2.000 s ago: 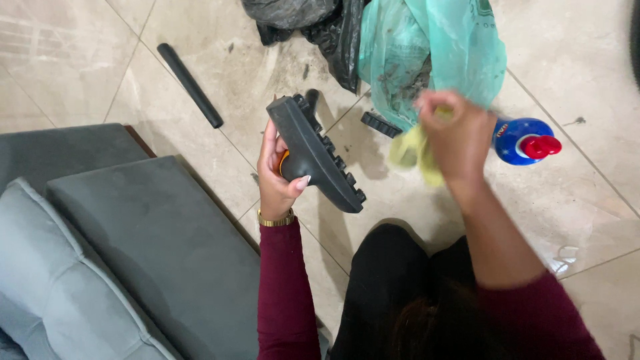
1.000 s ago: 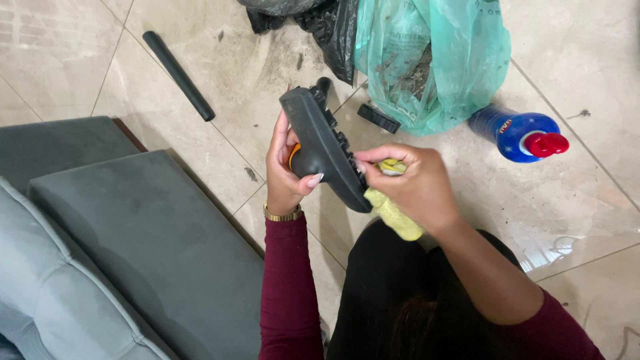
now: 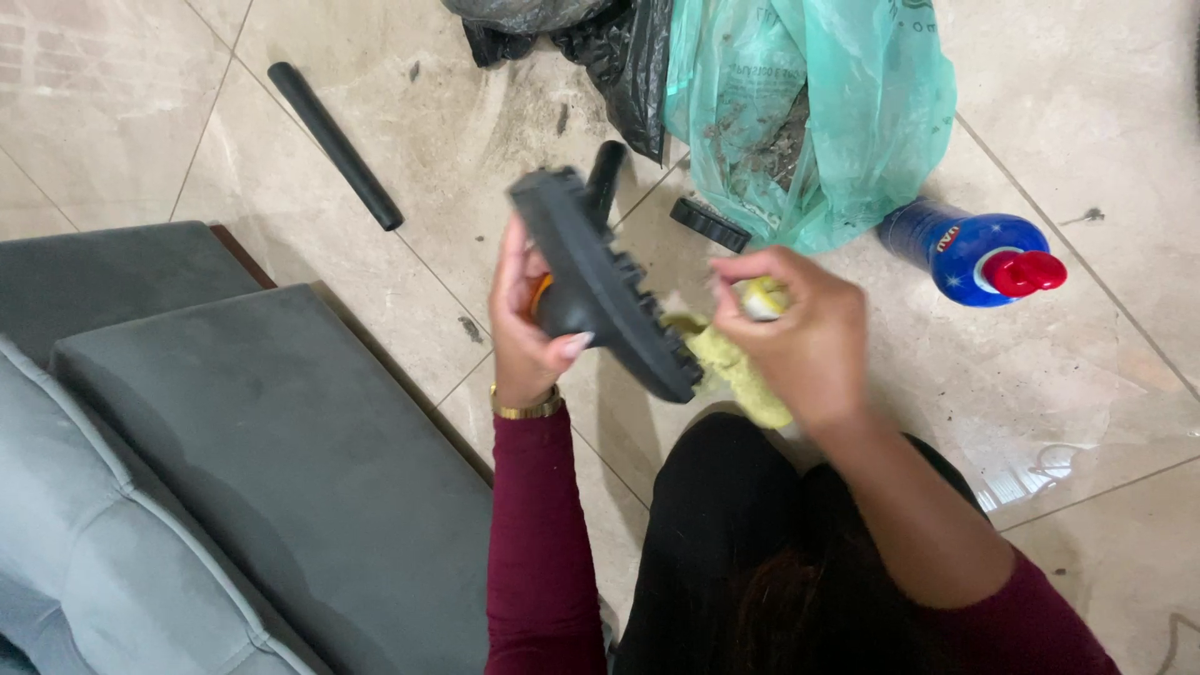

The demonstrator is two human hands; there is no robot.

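Observation:
A black plastic vacuum cleaner part (image 3: 600,291) with a ribbed side and an orange spot is gripped by my left hand (image 3: 527,323), tilted above the floor. Its ribbed side faces my right hand (image 3: 797,333), which is closed on a yellow cloth (image 3: 750,384). The cloth hangs down beside the part's lower end; whether they touch I cannot tell. A black tube end (image 3: 607,178) shows behind the part. On the floor past my hands lies a short black ribbed piece (image 3: 710,223), near the open green plastic bag (image 3: 872,122) with grey dust inside.
A blue bottle with a red cap (image 3: 1003,253) is right of the green bag. Black plastic bags (image 3: 628,75) lie at the top centre. A black tube (image 3: 336,147) rests on the dusty tiled floor at the upper left. A grey sofa (image 3: 272,450) fills the lower left.
My right hand with the yellow cloth has come from near the green bag to the ribbed side of the black part. My left hand still holds the part.

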